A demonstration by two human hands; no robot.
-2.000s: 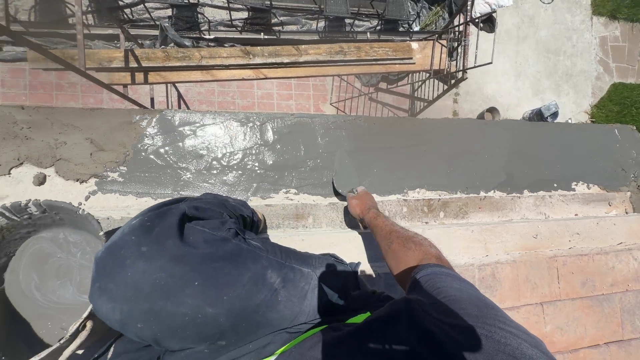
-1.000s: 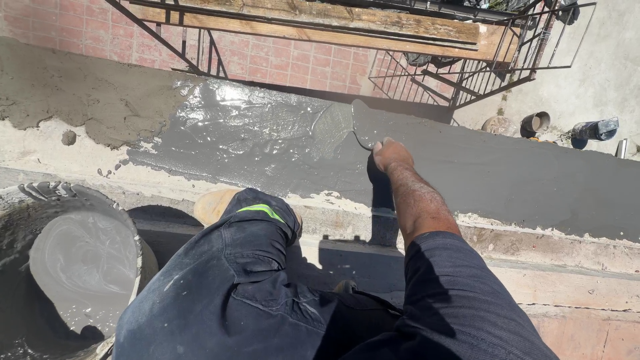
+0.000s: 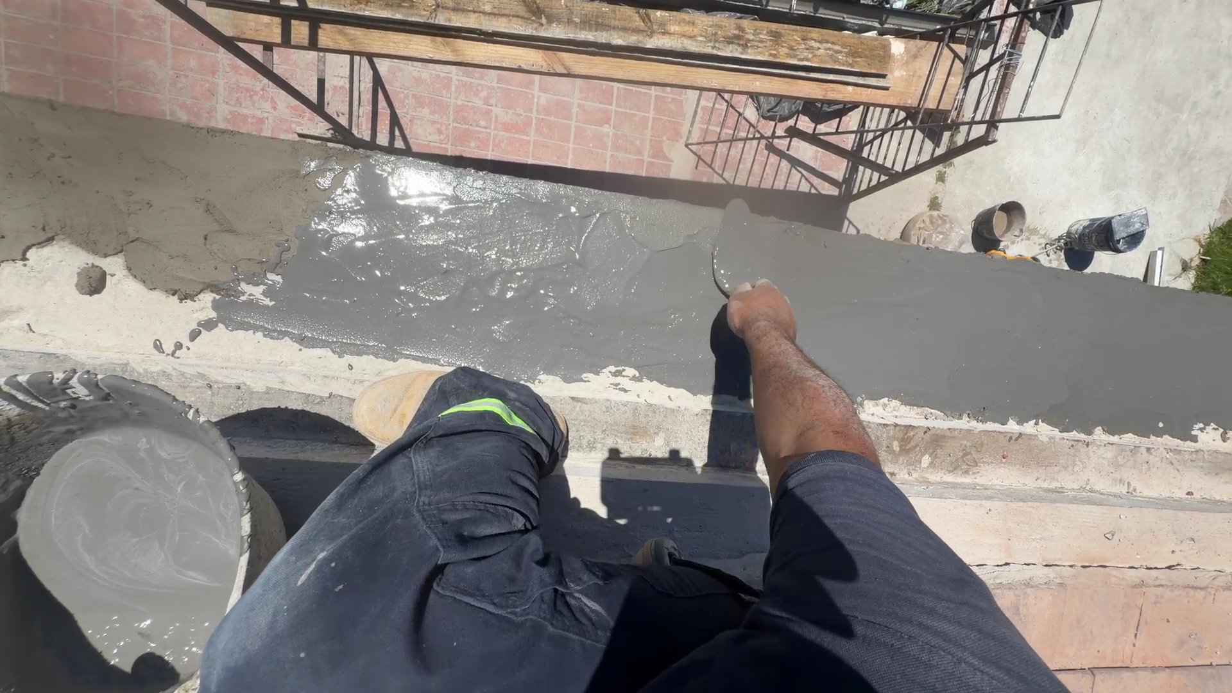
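My right hand (image 3: 761, 308) is closed around the handle of a trowel (image 3: 733, 245), whose blade lies on wet grey cement slurry (image 3: 500, 260). The slurry coats the top of a long ledge, shiny to the left of the trowel and duller to the right. Rougher, browner mortar (image 3: 144, 192) covers the ledge's left end. At the lower left stands a bucket (image 3: 258, 525) holding grey slurry (image 3: 135, 539). My left hand is out of view.
Beyond the ledge, lower down, are a wooden plank (image 3: 577, 63) on a black metal frame (image 3: 866, 159), pink floor tiles (image 3: 539, 120) and small buckets (image 3: 1001, 221). My boot (image 3: 390, 404) is beside the ledge. Reddish tiles (image 3: 1107, 616) lie at the lower right.
My right hand, with the trowel, has moved from the ledge's near edge out over the slurry, toward its far edge. The view has shifted and turned.
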